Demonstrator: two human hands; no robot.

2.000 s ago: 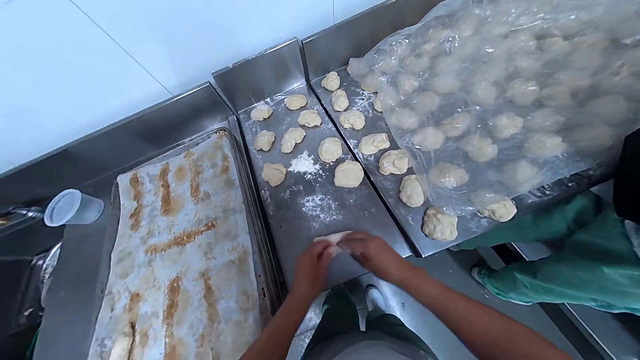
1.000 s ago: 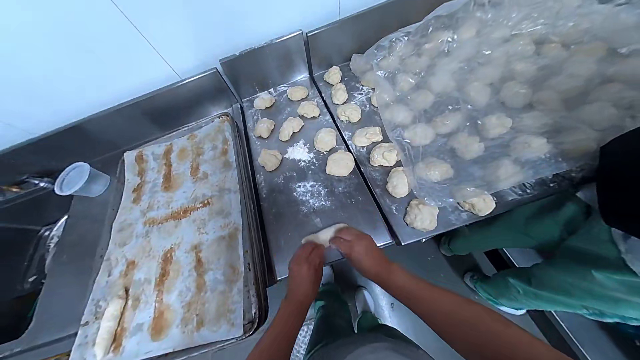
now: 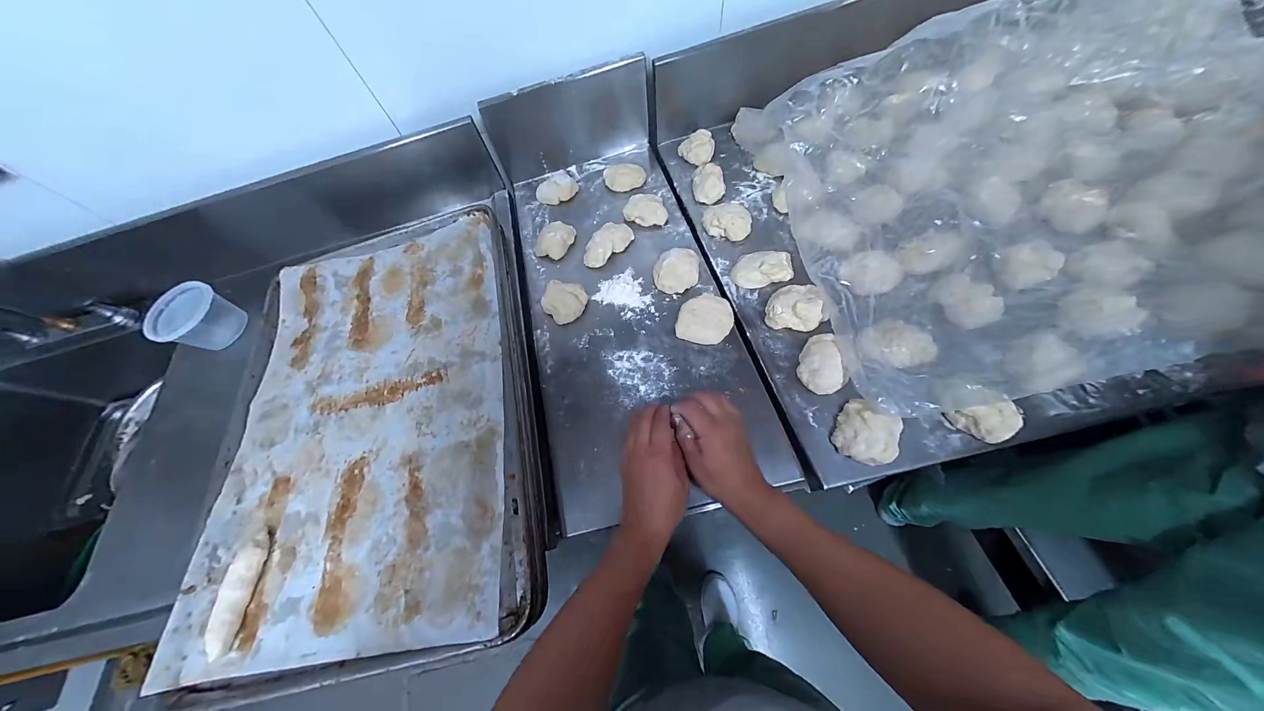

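Note:
My left hand (image 3: 655,474) and my right hand (image 3: 719,446) lie side by side on the steel table (image 3: 592,474), fingers curled down over a piece of dough that is almost fully hidden beneath them. Just beyond my fingertips lies a patch of white flour (image 3: 640,375). Several rough dough pieces sit farther up the same table, the nearest a round one (image 3: 704,319). To the left, a baking tray (image 3: 533,553) holds a stained parchment sheet (image 3: 385,425) with one long rolled dough piece (image 3: 237,597) near its lower left corner.
On the right table, many dough pieces lie under clear plastic sheeting (image 3: 928,237), with several uncovered along its left edge, including one (image 3: 867,432) at the front. A plastic cup (image 3: 196,316) stands beside a sink (image 3: 59,474) at left. A person in green trousers (image 3: 1086,484) stands at right.
My hands have come together, fingers closed down over the dough. The pale strip of dough seen at my fingertips in the earlier frames is now covered by them.

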